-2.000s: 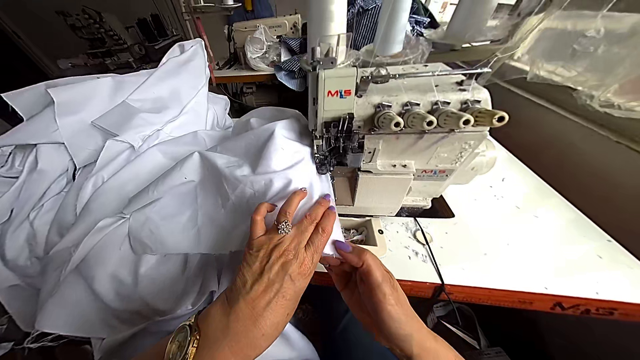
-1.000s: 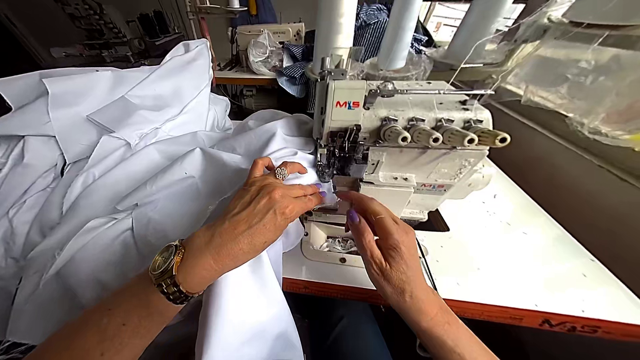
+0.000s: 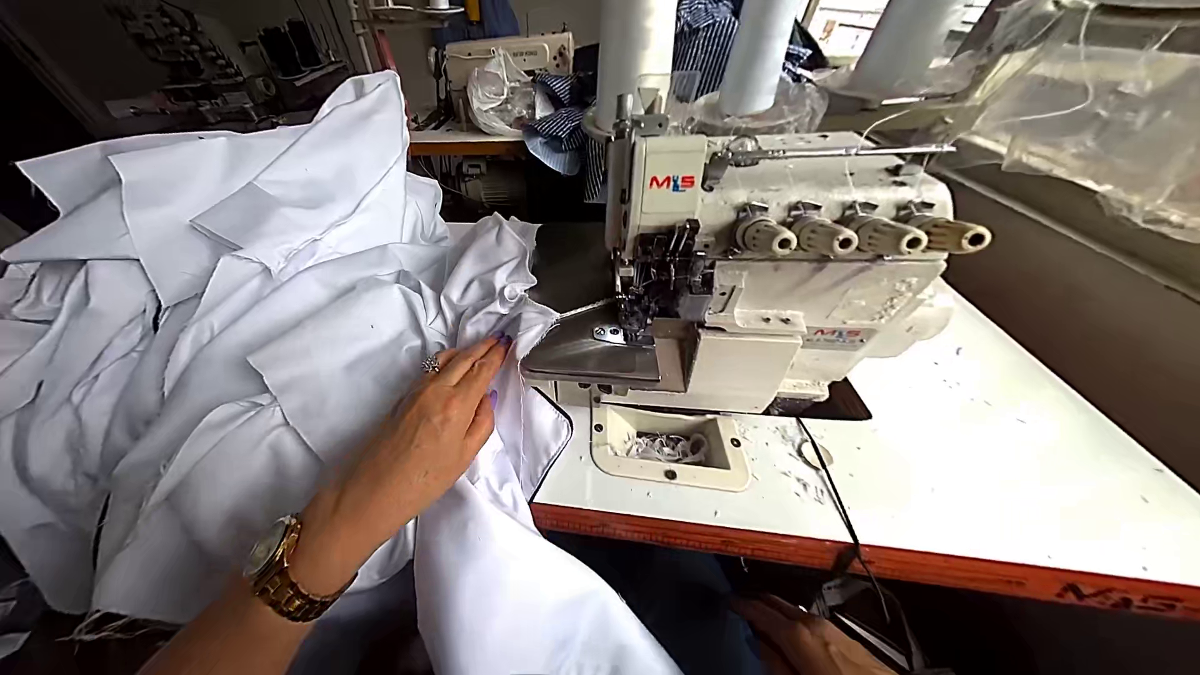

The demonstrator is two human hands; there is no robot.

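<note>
White fabric [image 3: 328,309] lies in large folds over the left side and hangs over the table's front edge. My left hand [image 3: 450,412], with a ring and a gold watch, rests on the cloth left of the overlock sewing machine [image 3: 787,281]. Whether its fingers pinch the cloth is unclear. A thread chain [image 3: 586,307] runs from the cloth's edge to the needle area. The cloth is clear of the presser foot. My right hand [image 3: 806,637] is low, below the table edge at the bottom right, near dark straps; its fingers are partly hidden in shadow.
A recessed tray [image 3: 670,450] with thread scraps sits in the table before the machine. A black cord [image 3: 834,487] crosses the orange table edge [image 3: 919,562]. Thread cones [image 3: 755,56] stand behind. Another sewing machine [image 3: 511,56] and striped cloth [image 3: 703,47] are at the back.
The cloth has moved left, away from the machine, baring its metal plate. My left hand has moved left with it. My right hand has dropped from beside the cloth to below the table edge.
</note>
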